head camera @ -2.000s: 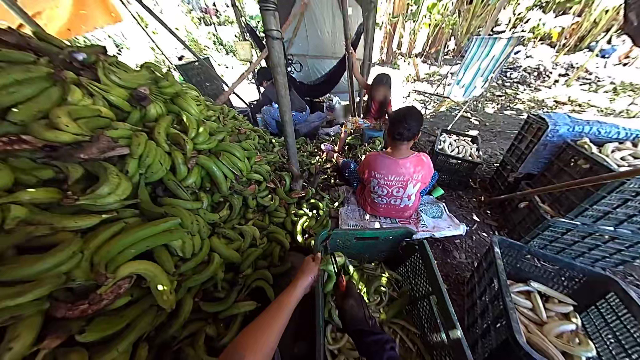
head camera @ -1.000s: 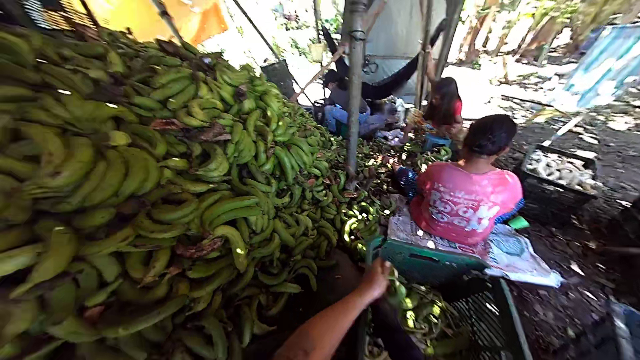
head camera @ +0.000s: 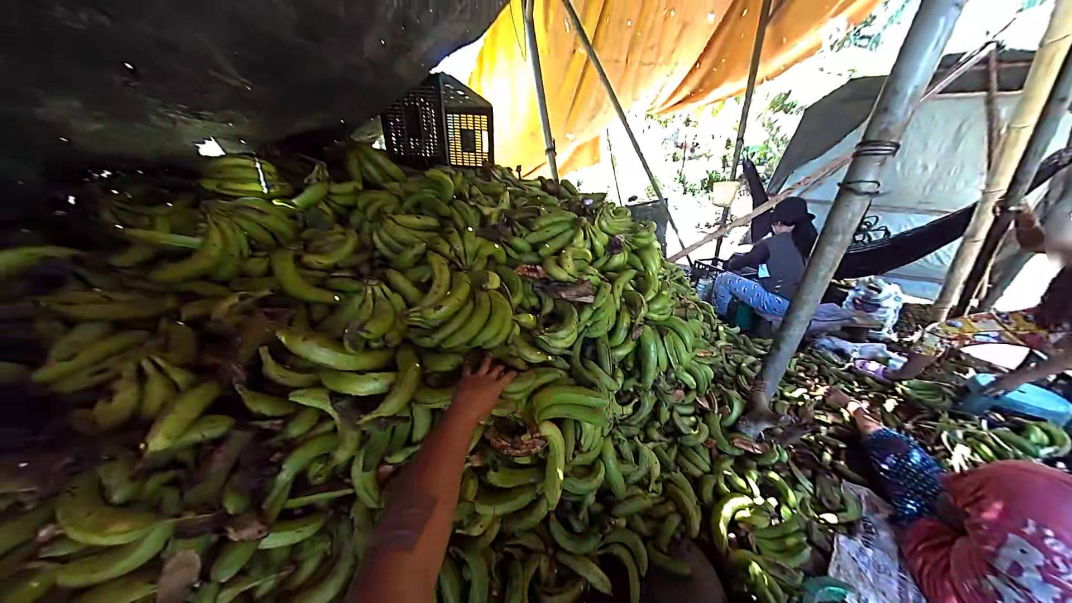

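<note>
A large heap of green plantains (head camera: 360,360) fills the left and middle of the head view. My left hand (head camera: 483,387) reaches onto it, palm down with fingers spread, touching fruit just below a bunch of green plantains (head camera: 465,316). Nothing is plainly gripped in that hand. Beneath the wrist lie more loose plantains and some dry brown scraps. My right hand is outside the view.
A metal pole (head camera: 829,251) rises right of the heap. A person in a pink shirt (head camera: 992,528) sits at lower right, an arm over the fruit. Another person (head camera: 775,260) sits behind the pole. A black plastic crate (head camera: 440,121) stands atop the heap.
The view has swung left and up to the heap. My left hand has left the green crate's rim and now lies on the plantains. My right arm has gone out of view.
</note>
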